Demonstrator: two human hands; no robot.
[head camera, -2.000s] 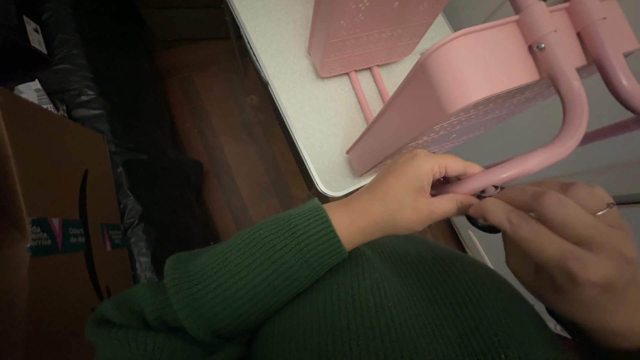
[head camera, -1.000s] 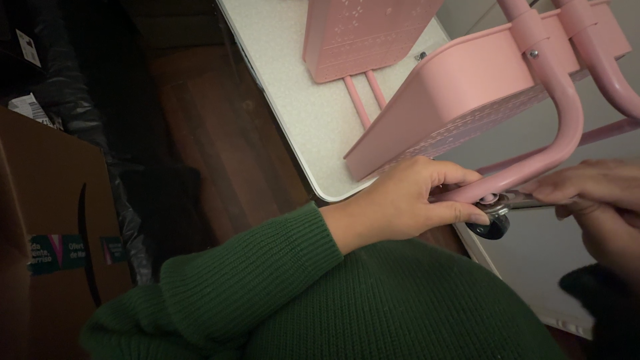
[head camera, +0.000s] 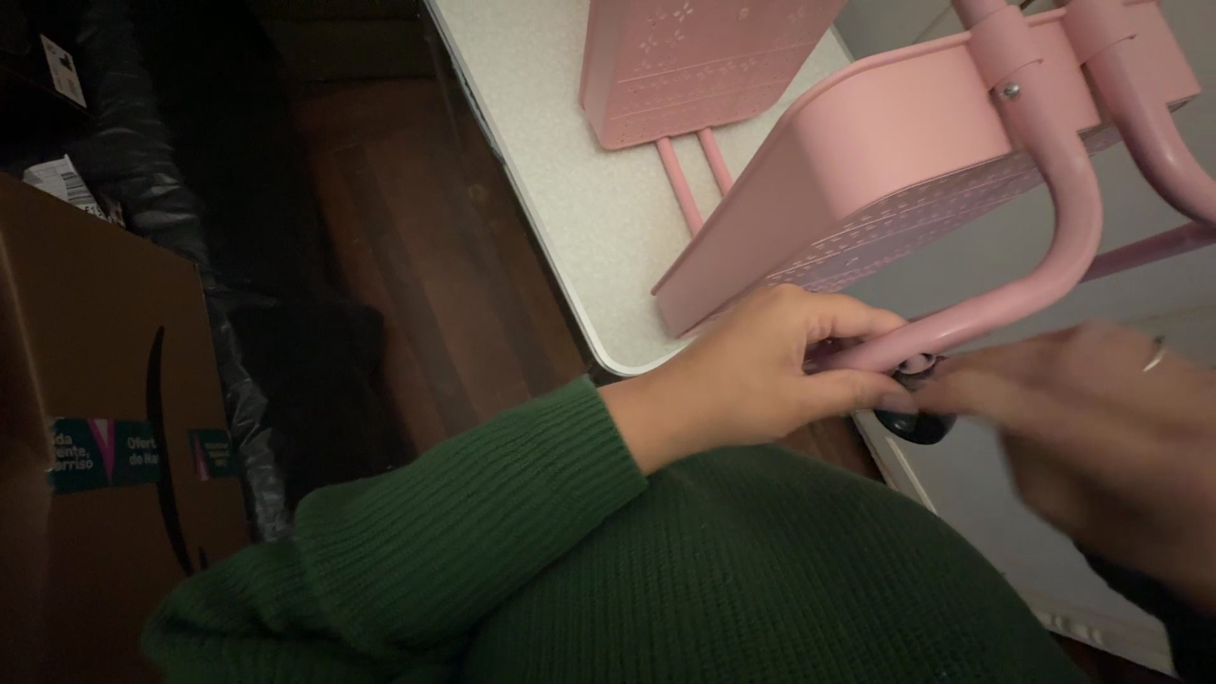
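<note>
My left hand (head camera: 760, 366), in a green ribbed sleeve, grips the lower end of a pink tube (head camera: 988, 318) of a cart frame, thumb below and fingers above. A black caster wheel (head camera: 914, 426) sits at that tube end, partly covered by my left thumb. My right hand (head camera: 1092, 427), blurred and wearing a ring, has its fingertips against the caster's fitting; whether it holds a tool is hidden. The tube is joined to a pink perforated basket (head camera: 855, 142), with a small screw (head camera: 1011, 90) in the joint.
Another pink basket (head camera: 703, 76) and two thin pink tubes lie on a white speckled table (head camera: 570, 218) with a rounded corner. A cardboard box (head camera: 104, 361) with printed tape stands at left beside black plastic sheeting (head camera: 171, 190). Dark wooden floor (head camera: 408, 237) shows between.
A metal wrench showed at the caster one second ago and is not visible now. My right hand has moved back over the fitting. My left hand keeps its grip on the tube.
</note>
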